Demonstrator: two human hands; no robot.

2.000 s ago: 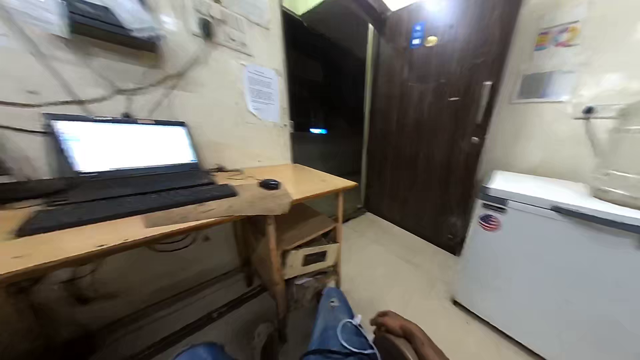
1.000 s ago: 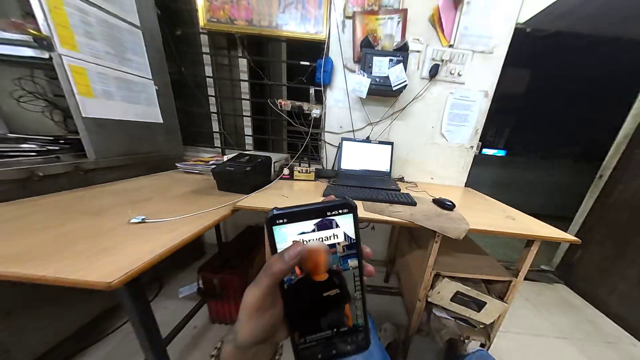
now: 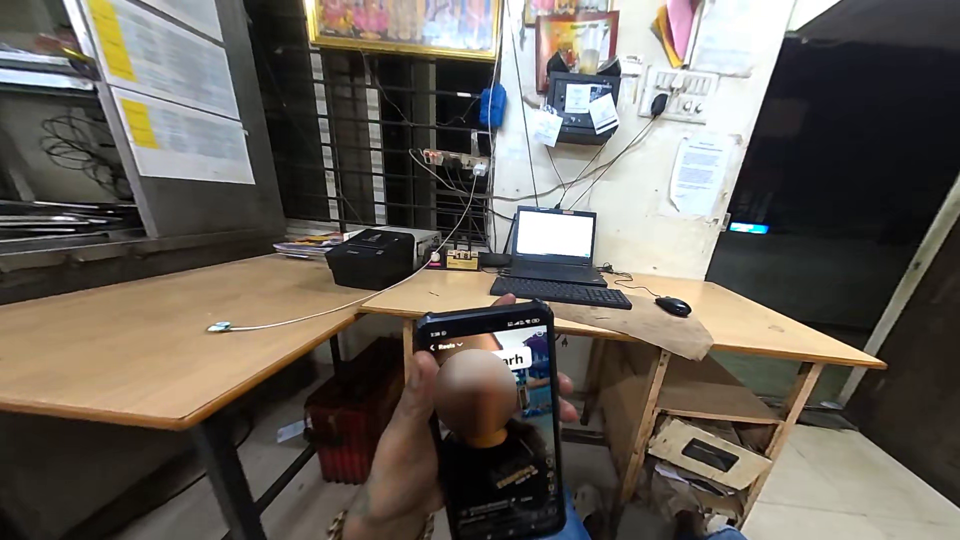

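My left hand [image 3: 405, 457] holds a smartphone [image 3: 495, 427] upright in a dark case, low in the middle of the view. The thumb lies along the phone's left edge and fingertips show at its right edge. The lit screen shows a video with a person in dark clothing. Beyond the phone, on the wooden desk, stand an open laptop [image 3: 555, 244] with a lit screen, a black keyboard [image 3: 560, 292] and a black mouse [image 3: 673, 306]. A white charging cable [image 3: 300, 321] runs across the desk at the left. My right hand is not in view.
A black printer [image 3: 371, 259] stands at the desk's back corner beside a small calendar block [image 3: 462, 259]. A red crate [image 3: 345, 427] is under the desk. Cardboard [image 3: 709, 454] fills a lower shelf at right. A metal cabinet [image 3: 202, 202] rises at left.
The view has swung left from the door and white chest to the desk. The held phone, absent two seconds ago, was in view one second ago; the thumb has moved from over its screen to its left edge.
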